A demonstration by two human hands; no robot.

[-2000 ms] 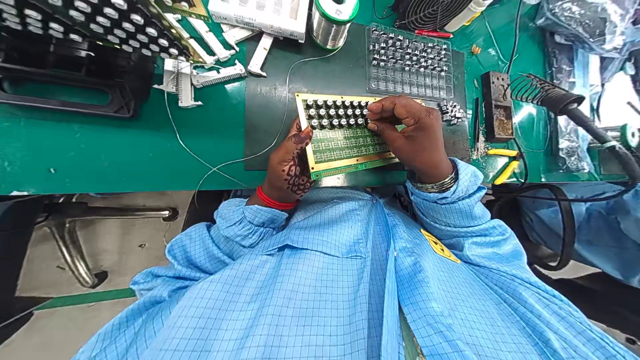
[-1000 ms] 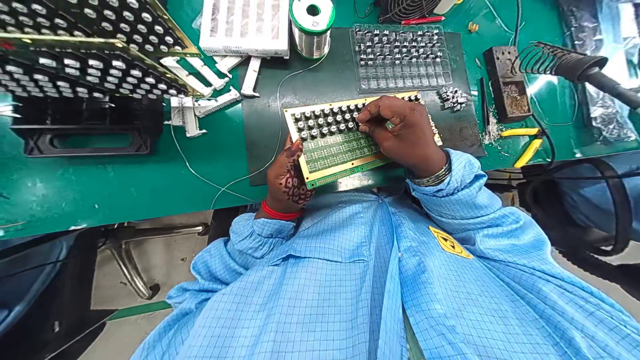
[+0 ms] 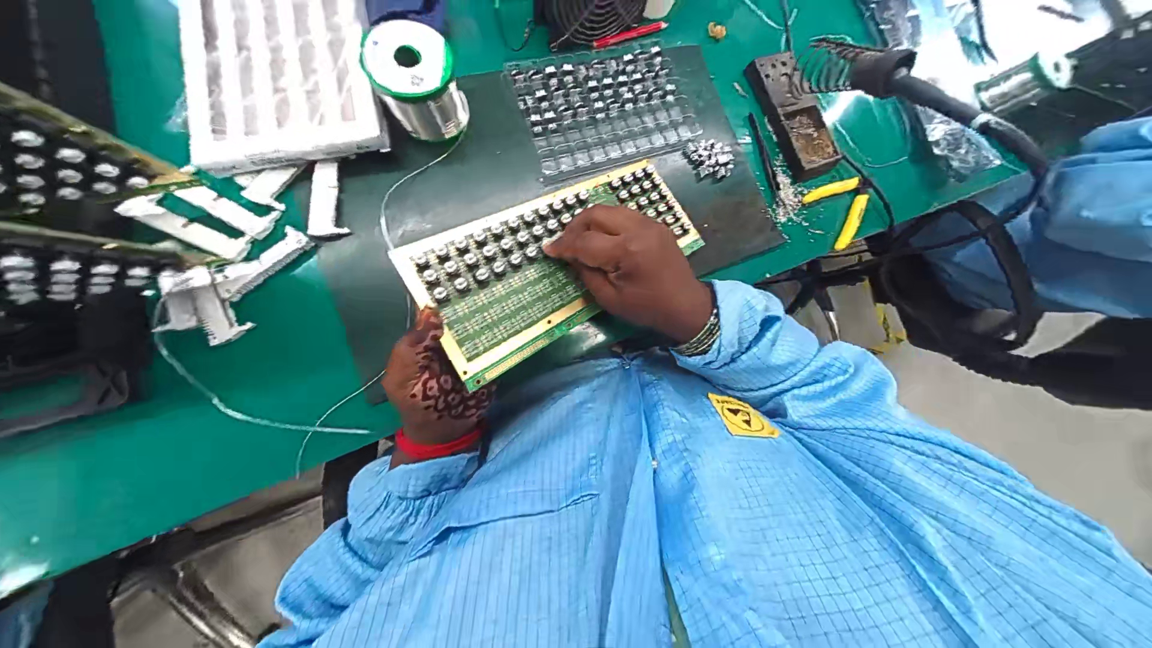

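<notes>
A green circuit board panel (image 3: 513, 315) with a yellow border lies tilted before me, several rows of small round black-and-silver components (image 3: 490, 255) standing on its upper part. My left hand (image 3: 436, 378) grips its lower left corner, thumb on top. Over the middle of the board, my right hand (image 3: 625, 265) has its thumb and fingertips pinched together at the front row of components; whether a part is between them is hidden. Beyond the board is a clear plastic tray (image 3: 603, 103) with similar small parts, and a small heap of metallic parts (image 3: 710, 158) lies to its right.
A solder wire spool (image 3: 416, 81) stands behind left, its wire trailing across the dark mat. White plastic pieces (image 3: 225, 225), a white box (image 3: 283, 81) and racked boards (image 3: 63, 171) are at left. Right are a soldering iron in its stand (image 3: 796, 117) and yellow-handled pliers (image 3: 841, 207).
My right hand has moved leftward along the component rows, uncovering components at the board's right end. My left hand keeps its hold on the board's left side. The view has shifted.
</notes>
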